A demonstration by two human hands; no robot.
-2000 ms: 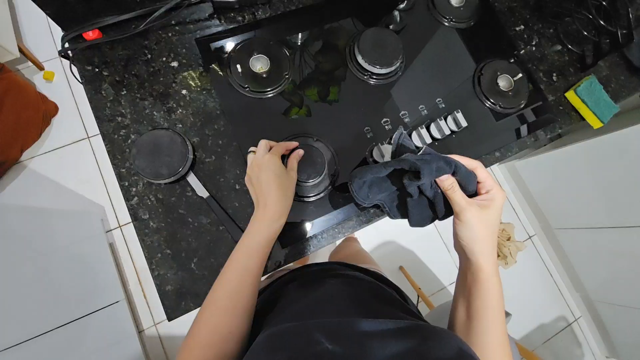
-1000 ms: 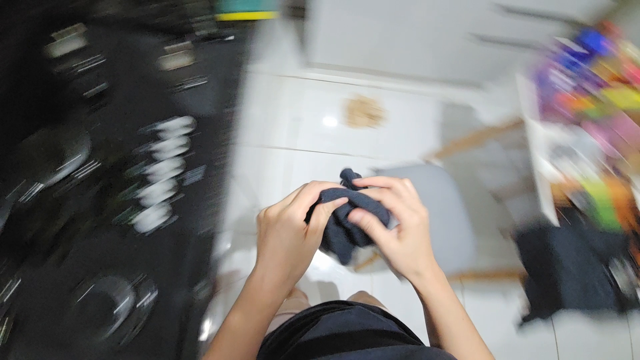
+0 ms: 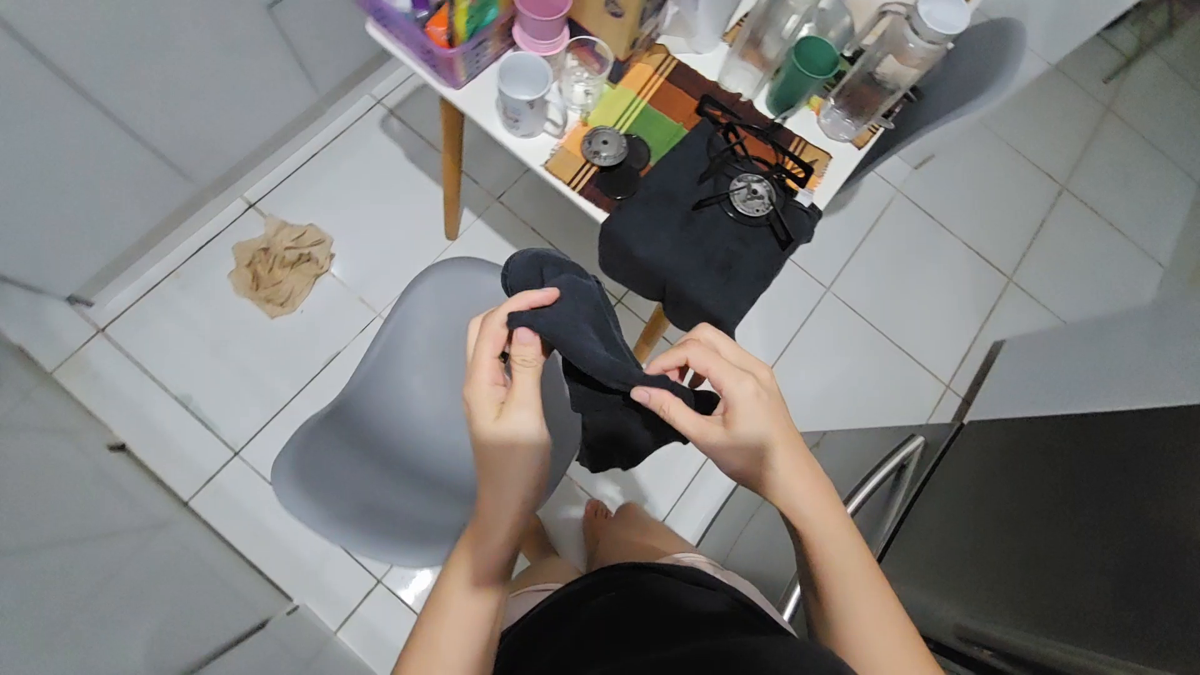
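Note:
A dark cloth [image 3: 595,323] hangs bunched between my two hands, in front of my body. My left hand [image 3: 511,375] pinches its left edge between thumb and fingers. With thumb and fingertips, my right hand [image 3: 722,398] grips a narrow fold at the cloth's lower right. Beyond the hands, another dark cloth [image 3: 656,239] drapes over the table's near corner. A black pan support [image 3: 773,159] and a metal burner part [image 3: 752,195] lie on that cloth. More round burner parts [image 3: 605,146] rest on the striped placemat [image 3: 656,127].
A grey chair [image 3: 403,412] stands at my left, below the white table [image 3: 412,58]. The table holds a mug [image 3: 525,89], a purple basket [image 3: 450,61], a green cup [image 3: 806,70] and glass bottles. A beige cloth [image 3: 281,265] lies on the tiled floor; a refrigerator [image 3: 1059,525] is at right.
The view has swung from the stove to the table. My left hand has left the stove burner and now holds the dark cloth, which my right hand held earlier. Since one second ago, the cloth has been spread somewhat.

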